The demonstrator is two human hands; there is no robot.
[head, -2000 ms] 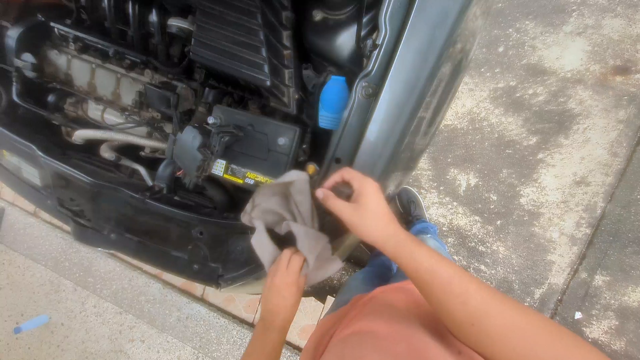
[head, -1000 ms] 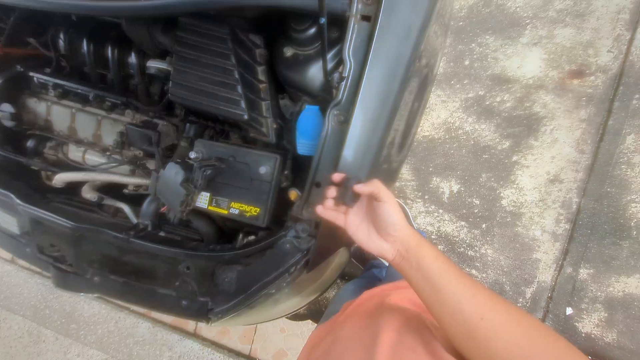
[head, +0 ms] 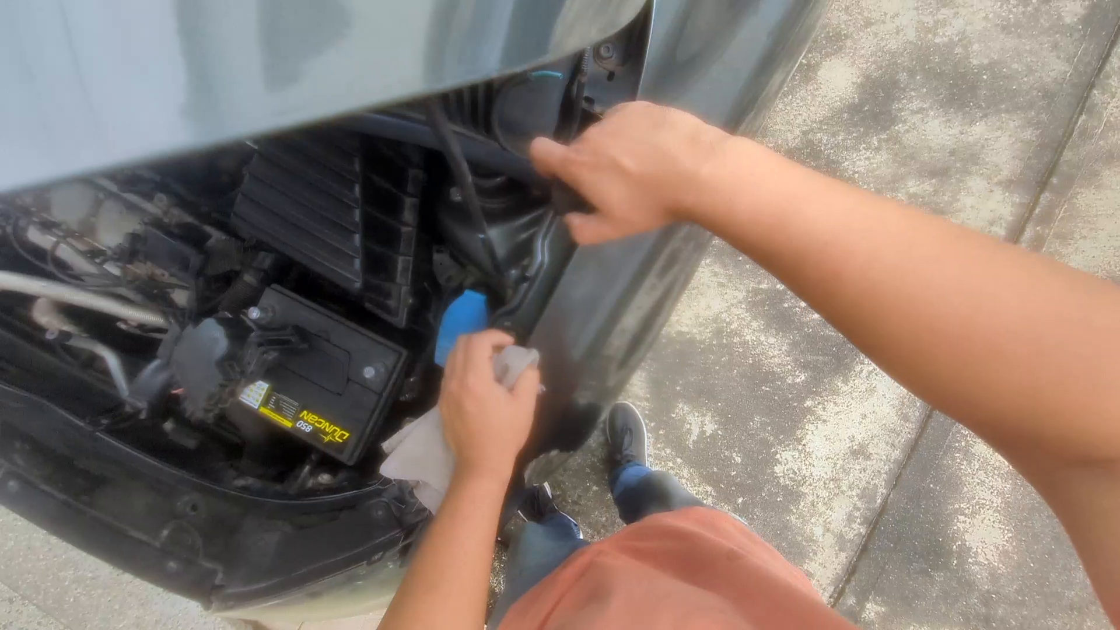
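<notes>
My left hand (head: 488,398) grips a crumpled grey cloth (head: 422,455) at the inner edge of the car's fender (head: 604,289). Just beyond its fingers is a blue plastic cap or funnel (head: 462,320). Higher up, my right hand (head: 632,173) is curled above the same fender edge, near the raised hood; a small dark thing shows under its fingers, and I cannot tell whether the hand holds it. A black Duncan car battery (head: 337,372) sits left of my left hand. The grey hood (head: 289,61) covers the top left, with a thin black rod (head: 464,179) below it.
A ribbed black air filter housing (head: 306,210) and engine pipes (head: 83,297) fill the bay. The black front panel (head: 184,516) runs along the lower left. My feet, one in a dark shoe (head: 626,433), stand beside the fender on stained concrete (head: 787,420).
The hood now shows across the top left, where the earlier frames show the engine bay uncovered. My left hand, out of view one second ago, is back with the cloth. My right hand has moved up along the fender.
</notes>
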